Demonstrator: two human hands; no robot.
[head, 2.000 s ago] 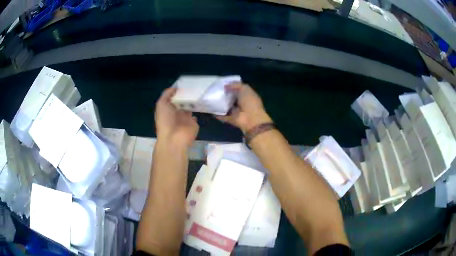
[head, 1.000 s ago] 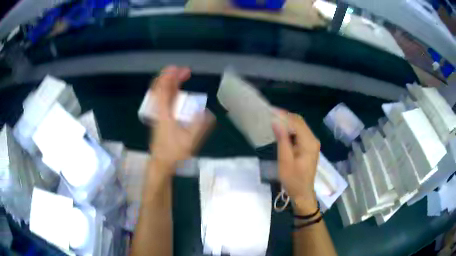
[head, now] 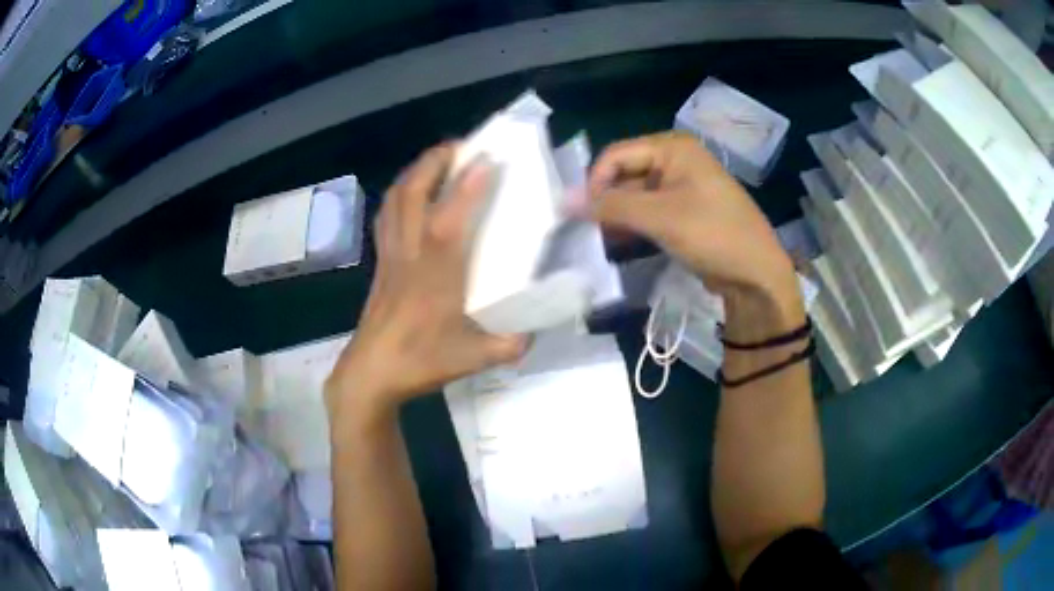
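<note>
A white carton sleeve (head: 514,219) is held up in front of me, tilted, with flaps standing at its top and right side. My left hand (head: 428,266) grips its left side, thumb under the lower edge. My right hand (head: 682,214) pinches at its right side; what the fingertips hold is blurred. Flat carton blanks (head: 561,450) lie below it. A half-sleeved pack (head: 277,240) lies alone on the dark green belt at left. A white cable (head: 657,346) loops from a clear tray partly hidden behind my right wrist.
Half-sleeved packs (head: 150,450) are piled at lower left. Sleeved packs (head: 902,196) lean in an overlapping row at right. A small clear tray (head: 733,125) lies behind my right hand. Blue plastic bins (head: 121,29) show at upper left, past the grey strip (head: 381,87).
The half-sleeved pack has left my left hand and lies on the belt. The card in my right hand is now an opened sleeve held between both hands. The view has turned and shifted.
</note>
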